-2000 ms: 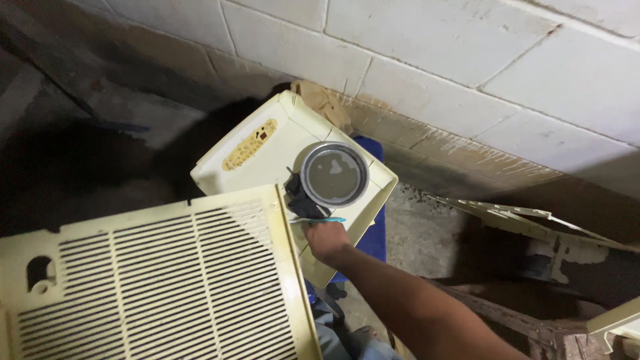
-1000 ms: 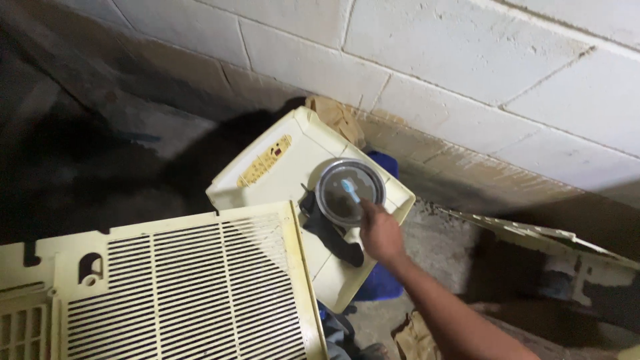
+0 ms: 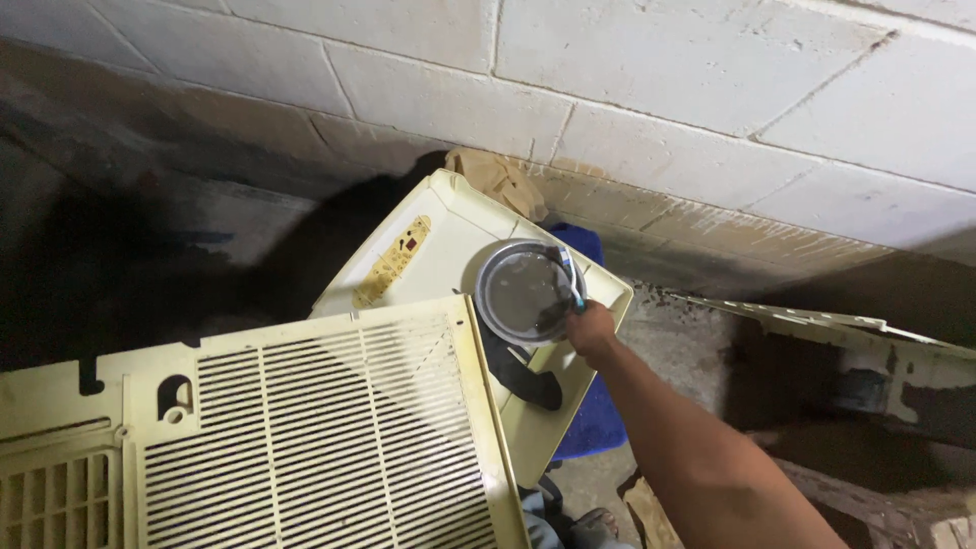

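My right hand (image 3: 591, 334) grips the handle end of a toothbrush (image 3: 570, 276), whose head lies over the right rim of a round metal bowl (image 3: 526, 293) of murky liquid. The bowl rests on a cream plastic panel (image 3: 465, 229) that has a yellowed control strip (image 3: 393, 261). A black cloth (image 3: 530, 381) lies on the panel beside the bowl. In the lower left, a slatted cream plastic grille (image 3: 320, 427) stands in front of that panel. My left hand is not in view.
A white block wall (image 3: 610, 91) runs behind, with crumpled brown paper (image 3: 496, 179) at its foot. Blue fabric (image 3: 595, 419) lies under the panel. More cream panel parts (image 3: 839, 319) lean at the right; a piece of cardboard (image 3: 648, 511) is on the floor.
My right hand first moved from the black cloth to the bowl, with the toothbrush over its middle. The toothbrush head is now at the bowl's right rim.
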